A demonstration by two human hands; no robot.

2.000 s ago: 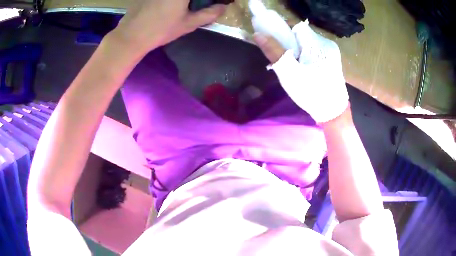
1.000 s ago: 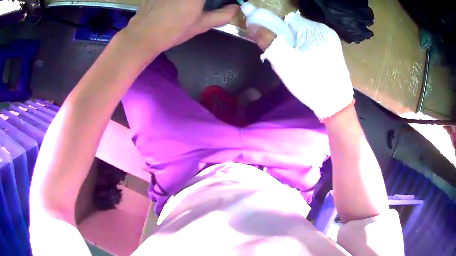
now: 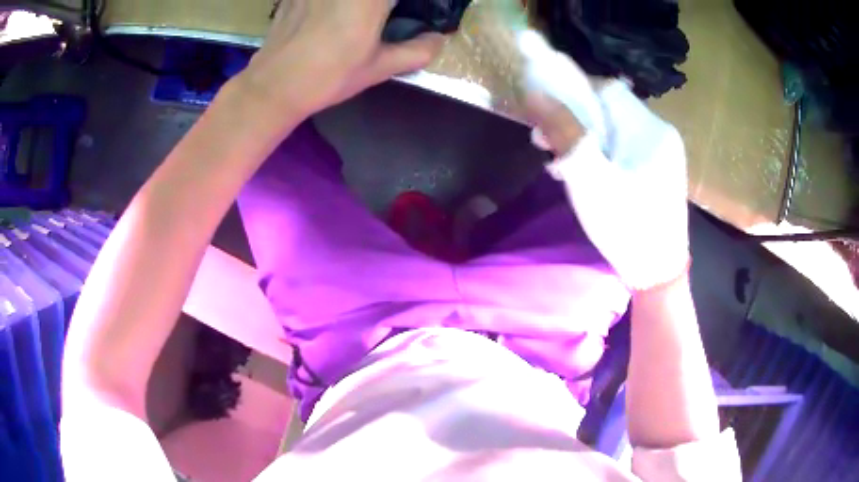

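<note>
My bare left hand is at the bench's near edge, closed around a dark piece that shows beyond its thumb. My right hand, in a white knitted glove with bare fingertips, holds a white squeeze bottle. The bottle is blurred, and its nozzle end is not clear. The bottle is apart from the dark piece. A black ruffled cluster lies on the tan bench top beyond my right hand.
An open pink-looking box with a black cluster stands low at left. Ribbed blue-purple crates are at far left, a blue stool beyond them. A pale frame stands low at right. A cord crosses the bench at right.
My right hand with the bottle has moved right and towards me, away from my left hand. More of the dark piece shows at my left hand, which has hardly moved.
</note>
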